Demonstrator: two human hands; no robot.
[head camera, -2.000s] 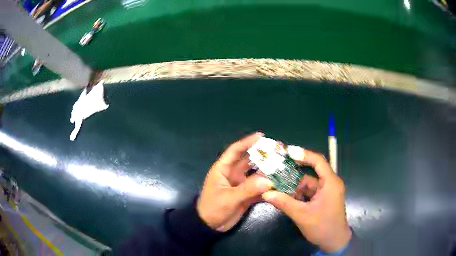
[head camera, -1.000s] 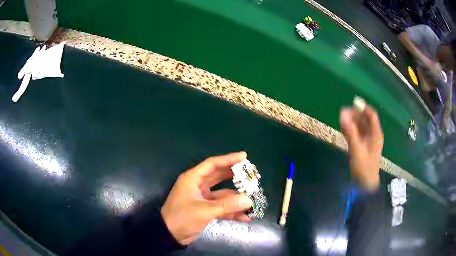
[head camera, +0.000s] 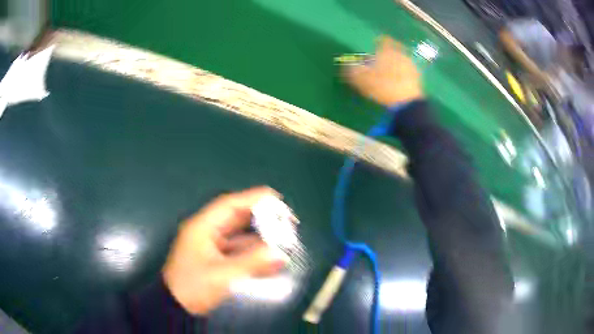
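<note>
My left hand (head camera: 218, 251) holds a white housing (head camera: 275, 224) with a board part at its lower end, over the dark green bench; it is blurred. My right hand (head camera: 387, 75) reaches far out over the green belt. Its fingers are at a board-and-housing unit (head camera: 352, 59) with a yellowish part; blur and the hand hide whether it is gripped. A blue cord (head camera: 340, 196) hangs from my right wrist down to the bench. A pen-like tool (head camera: 325, 293) with a blue end lies on the bench beside the cord.
A speckled pale ledge (head camera: 247, 104) separates the bench from the belt (head camera: 215, 29). A white glove or cloth (head camera: 27, 78) lies at the left by a post. More units (head camera: 505, 147) lie at the right on the belt. A blurred person (head camera: 537, 59) is at the upper right.
My right arm has stretched further over the belt, to the unit there. The blue cord now crosses the bench. My left hand still holds the housing. The view has shifted.
</note>
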